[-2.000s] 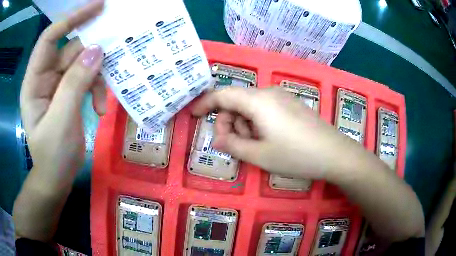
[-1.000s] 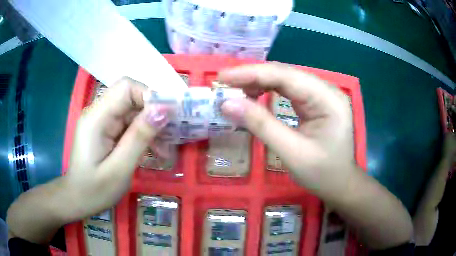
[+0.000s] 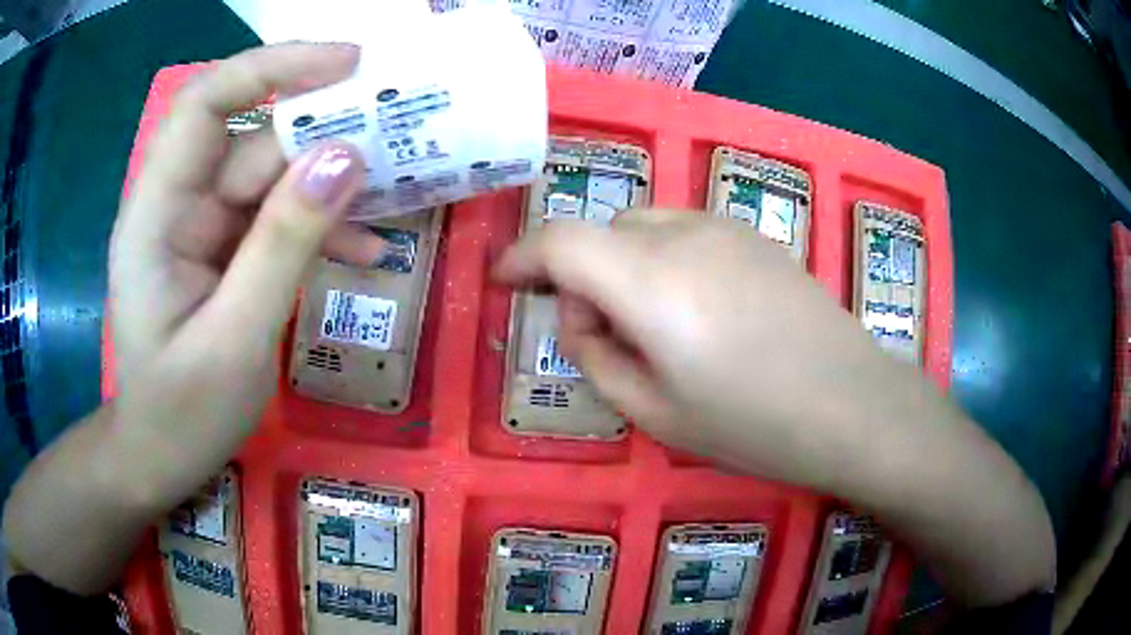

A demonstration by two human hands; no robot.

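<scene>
My left hand (image 3: 236,236) holds a white label strip (image 3: 434,118), printed with rows of black text, ovals and CE marks, pinched between thumb and fingers above the tray's upper row. My right hand (image 3: 695,323) is over a gold open-backed phone (image 3: 533,403) in the upper row, its index finger extended and the other fingers curled. Whether a single label is on its fingertips cannot be told. Another gold phone (image 3: 360,360) with a white label on its back lies below the strip. The phones lie in pockets of a red tray (image 3: 453,453).
A printed label roll (image 3: 633,37) stands beyond the tray's far edge, cut off by the top. More gold phones (image 3: 360,552) lie in the lower row and at the right. The bench (image 3: 1017,310) is dark green. A red edge shows at far right.
Both hands were together at the strip one second ago. Now they are apart, the strip stays in my left hand, raised and curled, and my right hand has moved down over a phone. The view has shifted.
</scene>
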